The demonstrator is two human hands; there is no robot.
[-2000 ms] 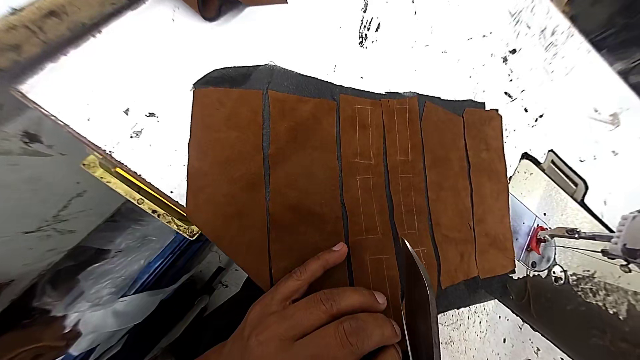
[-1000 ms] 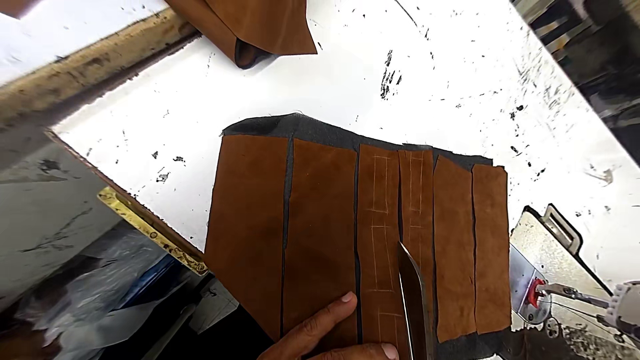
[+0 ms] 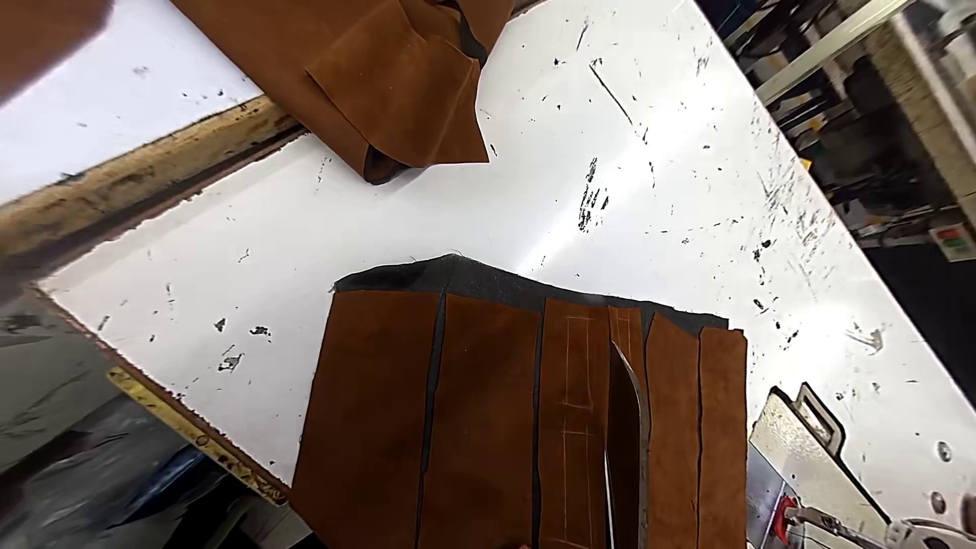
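Observation:
Brown leather strips (image 3: 480,412) lie side by side on a dark backing sheet (image 3: 488,278), whose upper edge shows above them. Thin marked rectangles run down two narrower middle strips (image 3: 577,358). Over these strips points the metal blade (image 3: 644,435) of a cutting tool, apparently scissors, tip toward the top; its handle is out of frame. Only a sliver of a fingertip, apparently of my left hand (image 3: 524,546), shows at the bottom edge, on or near the leather; the rest is hidden. My right hand is outside the view.
Folded brown leather (image 3: 404,84) lies at the top of the white worktable (image 3: 267,221). A yellow strip (image 3: 198,442) runs along the table's left edge. At lower right are a metal machine plate (image 3: 808,450) and a machine part with a red piece (image 3: 783,518).
The view has shifted strongly, so the strips sit lower and more folded leather shows at the top. My left hand, plainly seen on the leather before, is now almost out of frame.

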